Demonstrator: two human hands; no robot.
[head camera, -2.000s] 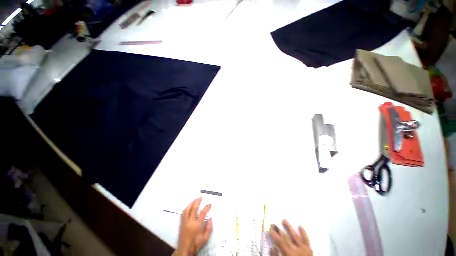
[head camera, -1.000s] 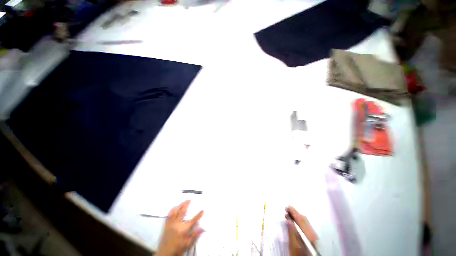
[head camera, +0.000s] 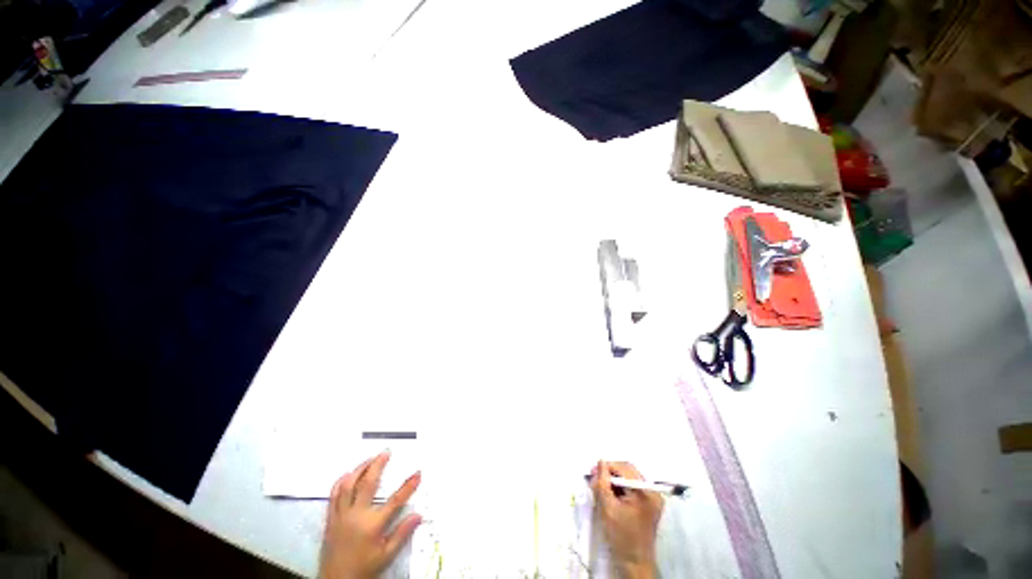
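White paper with faint marks and thin yellow lines lies at the near table edge, hard to tell from the white table. My left hand rests flat on it with fingers spread, holding nothing. My right hand holds a white pen with dark ends, its tip near the paper, the barrel pointing right; I cannot tell if the tip touches. A small dark strip lies just beyond my left fingertips. A clear pinkish-purple ruler lies right of my right hand.
Navy-black fabric covers the left side. A grey metal block stands mid-table. Black-handled shears lie beside red pieces under a silver clip. Folded khaki pieces and more dark fabric lie beyond.
My right hand was spread without a visible pen two seconds ago; now it grips the pen. My left hand stays spread on the paper. The whole view has shifted, moving table things leftward.
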